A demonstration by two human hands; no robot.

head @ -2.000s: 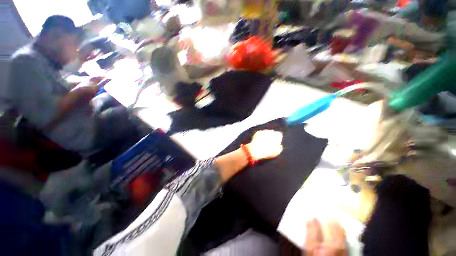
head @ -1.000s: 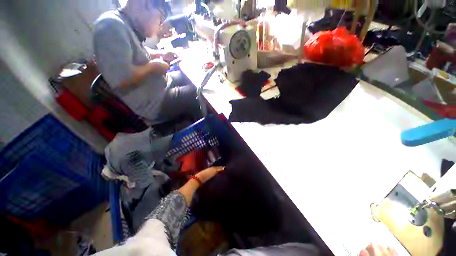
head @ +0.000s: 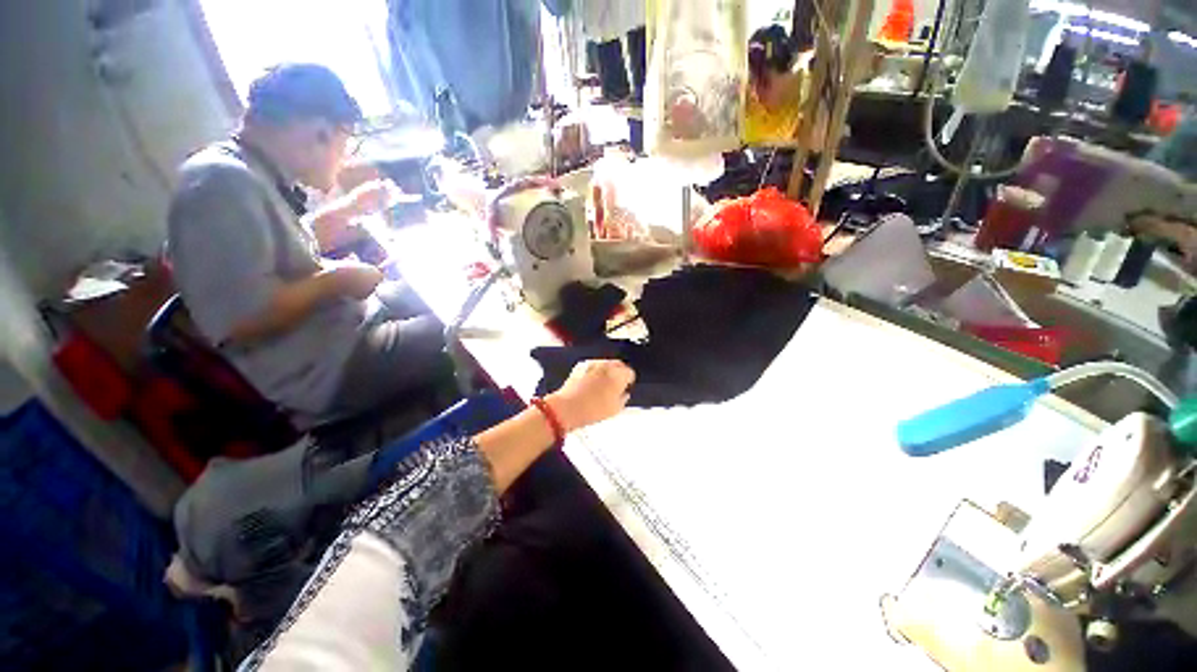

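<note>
The stack of black cut pieces [head: 729, 328] lies on the white table at its left part, beside the neighbouring machine. My left hand [head: 597, 391] is at the stack's near left edge, its fingers curled down at the cloth. The fingertips are partly hidden, so whether they pinch a piece is unclear. A red bead bracelet is on the wrist. My right hand is out of the picture. The cream sewing machine head [head: 1103, 499] is at the lower right, with its metal foot area partly cut off.
A blue lamp-like stick [head: 971, 418] hangs over the table on a white flexible neck. A neighbouring machine [head: 545, 243] stands at the left end. A red plastic bag [head: 759, 229] is at the back. A seated person [head: 269, 250] is at far left. Grey cloth [head: 250, 519] lies below the table.
My left hand has moved up from below the table edge to the black stack. The black panel seen under it two seconds ago is off the tabletop. My right hand has left the picture.
</note>
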